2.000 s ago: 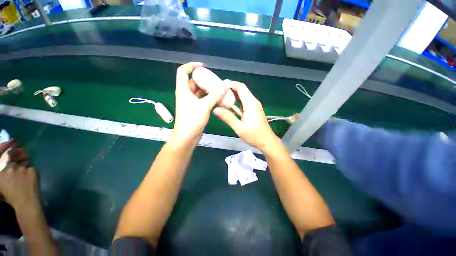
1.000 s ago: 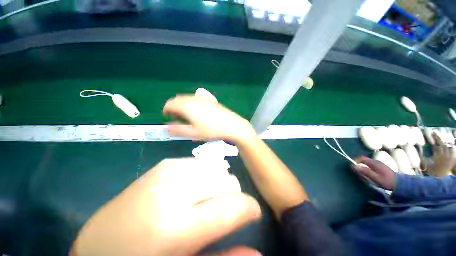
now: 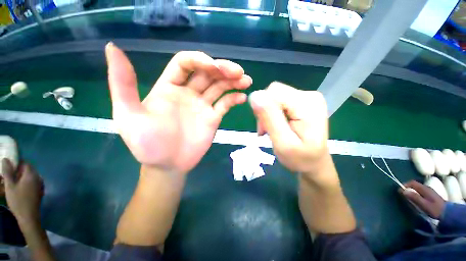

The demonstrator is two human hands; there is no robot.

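Observation:
My left hand (image 3: 176,114) is raised over the belt's near edge, palm towards me, thumb spread and fingers loosely bent; it holds nothing. My right hand (image 3: 296,125) is beside it on the right, fingers curled in and fingertips close to the left hand's fingers, not clearly touching. Whether something small is pinched in the right hand cannot be told. A loose pile of white slips (image 3: 249,164) lies on the dark green surface below and between my hands.
Cream units lie on the green belt at far left (image 3: 64,92) and right of the grey-white post (image 3: 364,96). Other people's hands are at the left edge (image 3: 23,191) and at right (image 3: 426,199), beside rows of oval units (image 3: 423,161). A white tray (image 3: 324,23) and plastic bag (image 3: 162,12) are behind.
Two seconds ago both hands held a cream oval unit; one second ago my right hand was over the belt beside a unit. Now both hands are raised close together, with no unit visible in them.

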